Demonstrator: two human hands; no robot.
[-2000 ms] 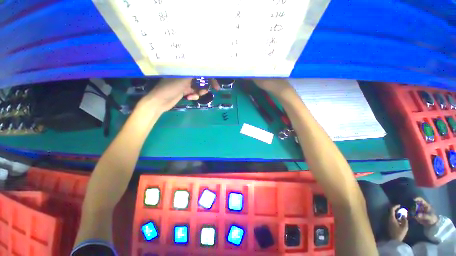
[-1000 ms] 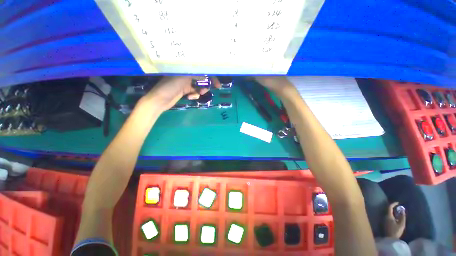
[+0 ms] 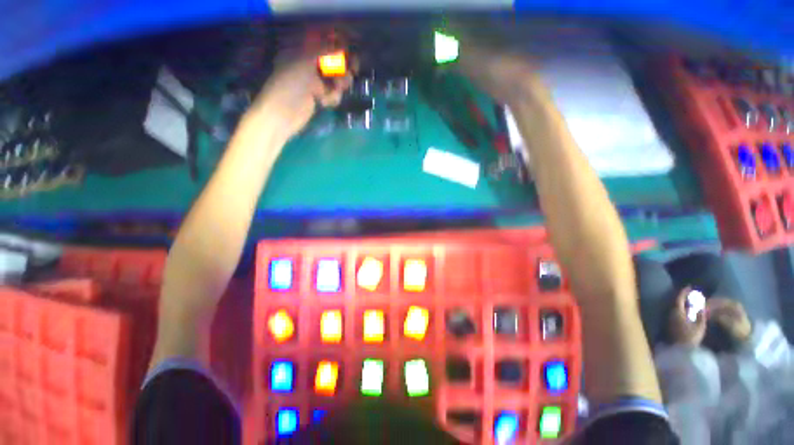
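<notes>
My left hand [image 3: 296,91] holds a smartwatch [image 3: 333,63] with an orange-lit screen above the back of the bench. My right hand [image 3: 501,74] is blurred, with a second smartwatch [image 3: 446,47] glowing white-green at its fingertips; the fingers look closed on it. Below the bench edge, a red-orange compartment tray [image 3: 457,261] holds square smartwatches, lit white, yellow, orange, blue and green at left and mostly dark at right. Small metallic pieces [image 3: 359,117] lie on the green mat below my left hand.
Paper sheets [image 3: 601,130], a white label [image 3: 451,167] and red-handled tools [image 3: 487,126] lie on the bench. A tray of round watches [image 3: 740,195] is at right, stacked trays [image 3: 61,356] at left. Another person's hands [image 3: 709,320] hold a small device at lower right.
The view has tilted down, showing more tray rows and less notice. My left hand now holds an orange-lit watch; a green-lit one shows at my right fingertips. Tray screens have changed colour.
</notes>
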